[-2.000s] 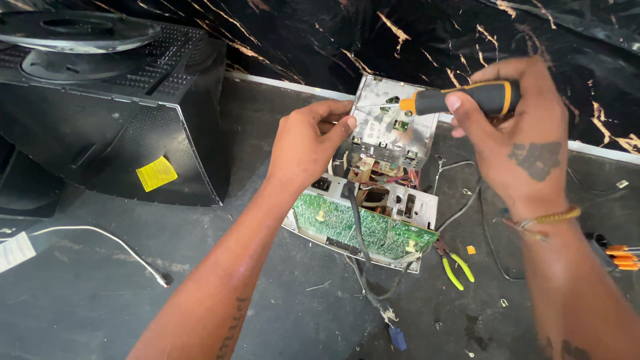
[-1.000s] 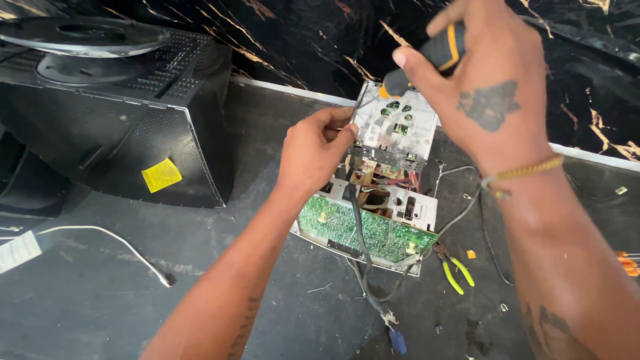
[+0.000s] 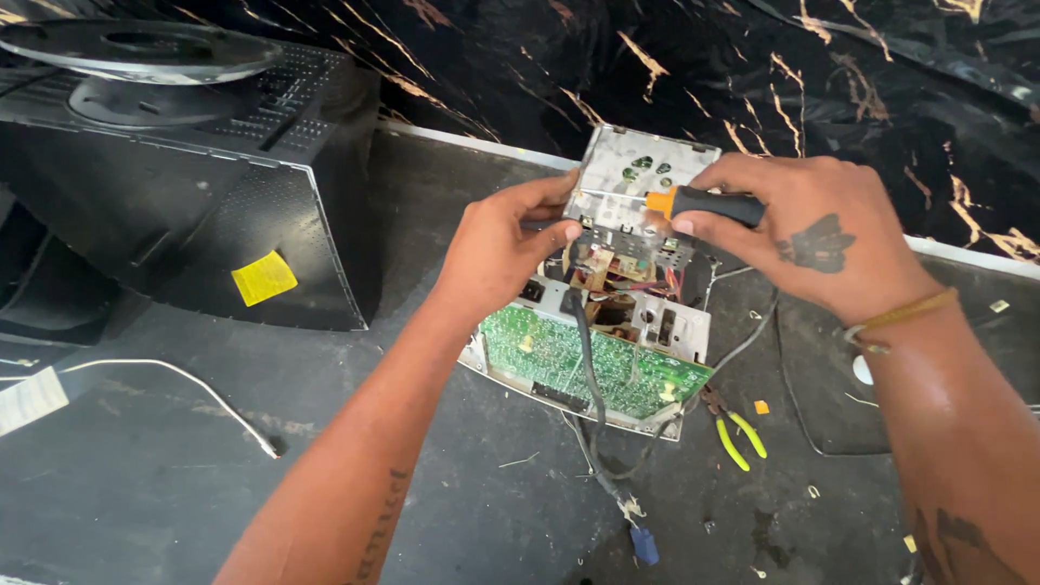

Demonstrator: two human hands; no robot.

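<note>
An electronic chassis stands in the middle of the head view, with a green circuit board [image 3: 585,357] along its near side and a perforated metal plate [image 3: 621,162] at its far end. My left hand [image 3: 516,236] grips the plate's left edge between thumb and fingers. In my right hand [image 3: 800,223] is a screwdriver [image 3: 715,205] with a black and orange handle, held nearly level. Its shaft points left across the plate, the tip close to the edge by my left fingers. Whether the tip touches metal, I cannot tell. Wires and parts show inside the chassis.
A black plastic housing [image 3: 179,203] with a round base on top stands at the left. Pliers with yellow-green handles [image 3: 739,439] lie right of the board. A black cable with a blue connector [image 3: 643,545] hangs toward me. A white cable [image 3: 195,378] lies at the left.
The screwdriver has come down from above the plate's upper right to lie nearly level across it, and my right hand has moved with it. My left hand stays at the plate's left edge.
</note>
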